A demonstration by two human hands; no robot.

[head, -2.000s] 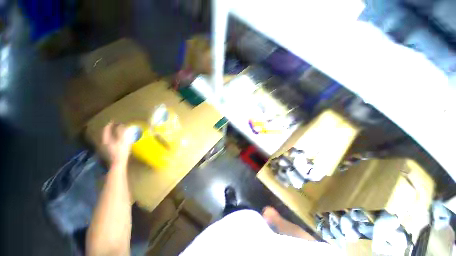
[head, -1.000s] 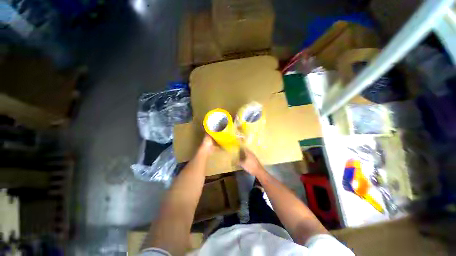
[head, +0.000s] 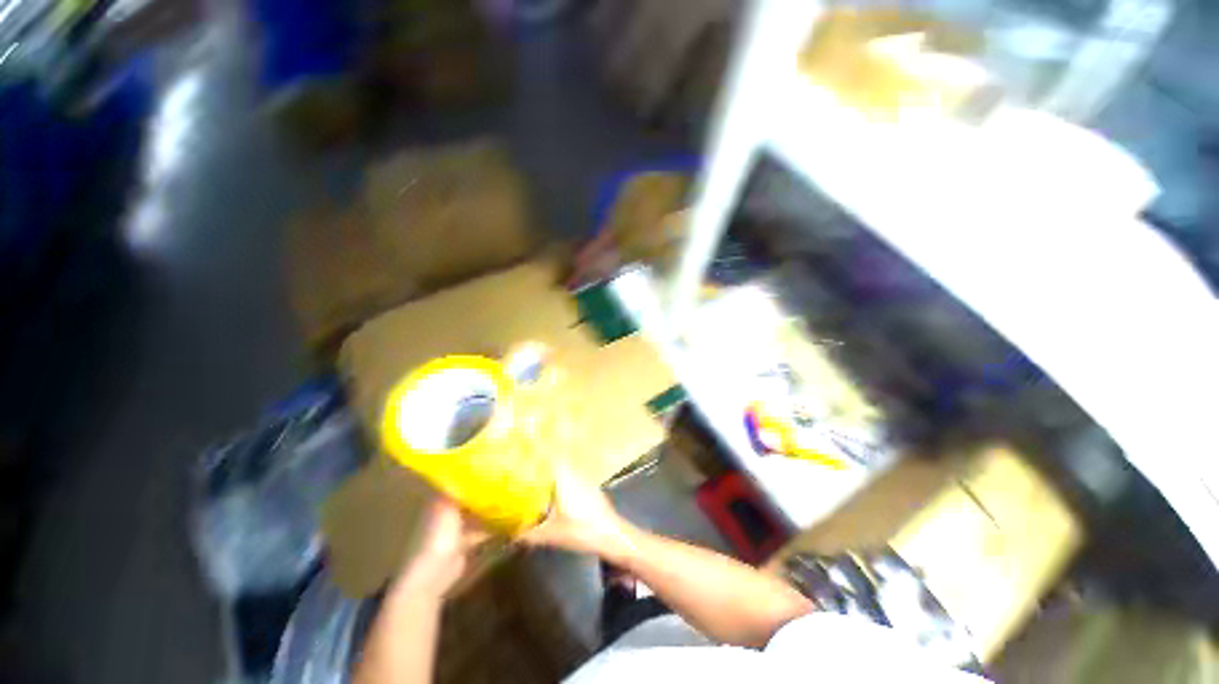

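Observation:
A yellow stack of tape rolls (head: 497,470) is held tilted above the cardboard sheet (head: 441,318), its open end with the pale core facing up and towards me. My left hand (head: 448,541) holds its lower left side. My right hand (head: 582,515) holds its lower right end. A second stack in clear wrap (head: 529,368) stands behind it on the cardboard, partly hidden and blurred.
The white bench (head: 749,350) on the right bears an orange-yellow and blue tape dispenser (head: 795,438). A red item (head: 739,515) is below it. An open carton (head: 996,535) is at lower right. Clear plastic (head: 267,501) lies left of the cardboard. Brown cartons (head: 428,221) stand behind.
Both hands have lifted the held stack off the cardboard and nearer to me. The view has turned right, bringing more of the shelf and the carton in. The wrapped stack remains on the cardboard.

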